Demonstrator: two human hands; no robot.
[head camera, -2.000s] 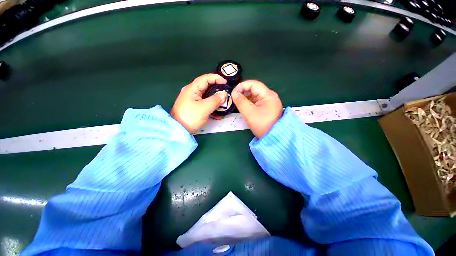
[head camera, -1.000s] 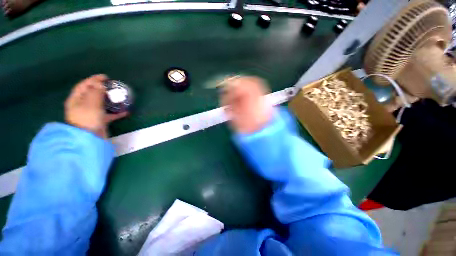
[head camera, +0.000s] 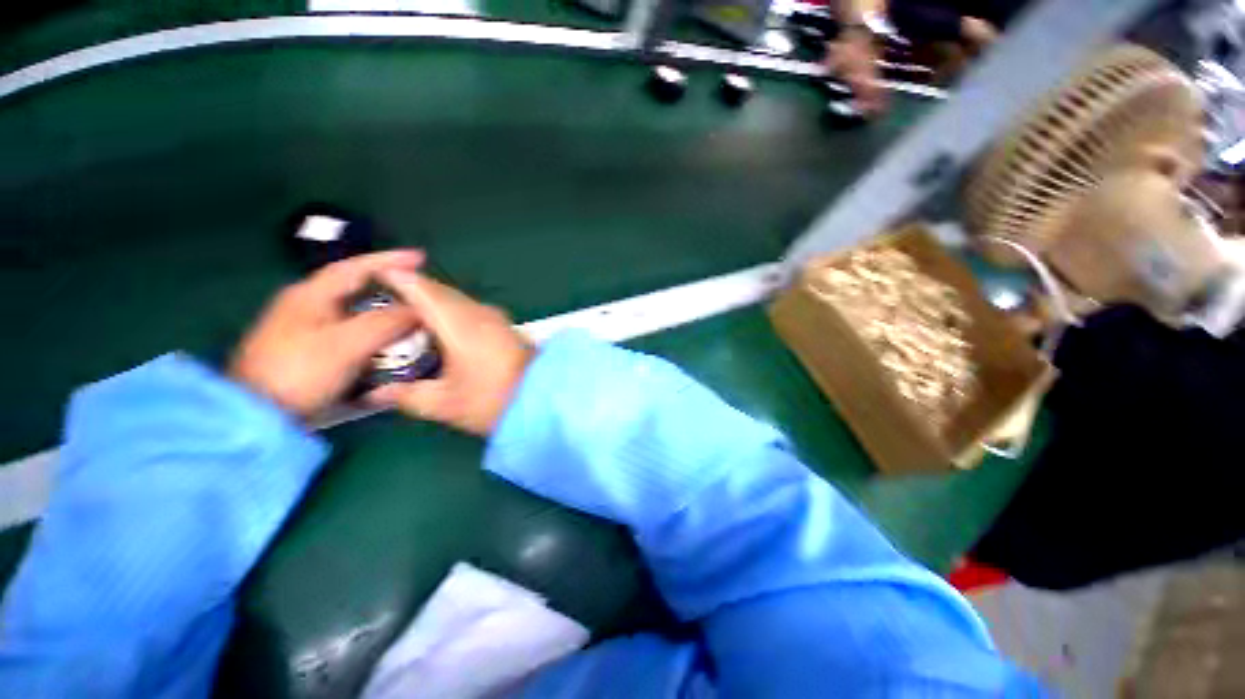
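A round black unit (head camera: 406, 354) with a pale centre is between my two hands above the white rail. My left hand (head camera: 325, 335) holds it from the left, its fingers over the top. My right hand (head camera: 462, 352) is closed around its right side. The fingers cover much of the unit, and the picture is blurred. A second black unit (head camera: 328, 232) with a white square centre lies on the green belt just beyond my left hand.
A cardboard box (head camera: 836, 389) full of cream pieces stands at the right, beside a beige fan (head camera: 1079, 150). A grey post (head camera: 942, 144) slants behind it. Another person's hand (head camera: 855, 68) is near black units at the far rail. A white sheet (head camera: 478, 635) lies by my front.
My right hand has come left from near the rail's middle and joined my left hand at the unit. The view has swung right since the oldest frame, bringing the fan into sight.
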